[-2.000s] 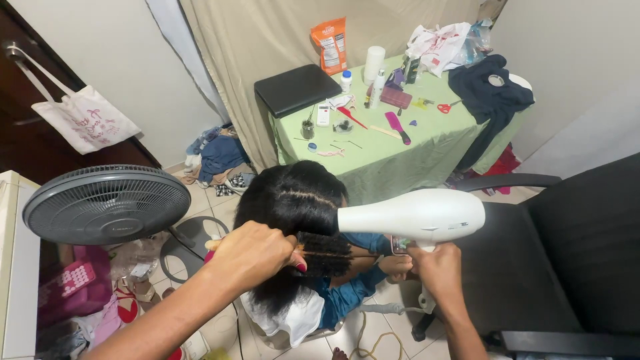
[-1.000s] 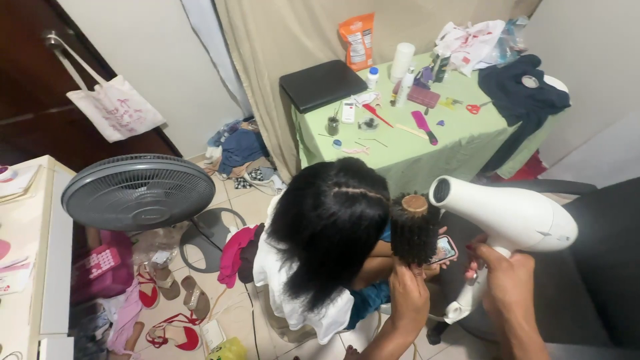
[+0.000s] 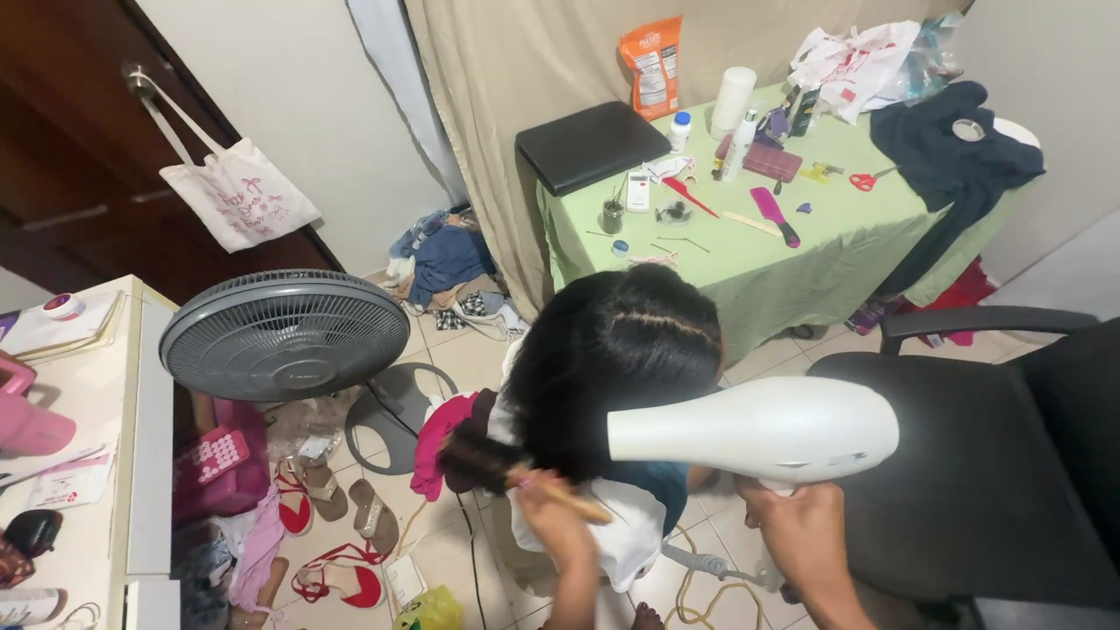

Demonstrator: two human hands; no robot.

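A seated person with long black hair (image 3: pixel 604 359), parted on top, is in front of me, seen from above. My left hand (image 3: pixel 556 525) grips the wooden handle of a round hair brush (image 3: pixel 479 459); its dark bristles are at the ends of the hair, left of the person's back, somewhat blurred. Whether hair is wound on the brush I cannot tell. My right hand (image 3: pixel 792 525) holds a white hair dryer (image 3: pixel 752 429) by its handle, nozzle pointing left at the hair. A white top (image 3: pixel 626 525) covers the person's back.
A dark pedestal fan (image 3: pixel 284 337) stands at left beside a white dresser (image 3: pixel 131 437). Behind is a green-covered table (image 3: pixel 726 280) with combs, bottles and scissors. A black office chair (image 3: pixel 945 455) stands at right. Sandals (image 3: pixel 350 582) and cords lie on the tiled floor.
My left hand with the brush has moved from the right side of the head to the left. The dryer is now level, its nozzle at the hair. The phone seen earlier is out of sight.
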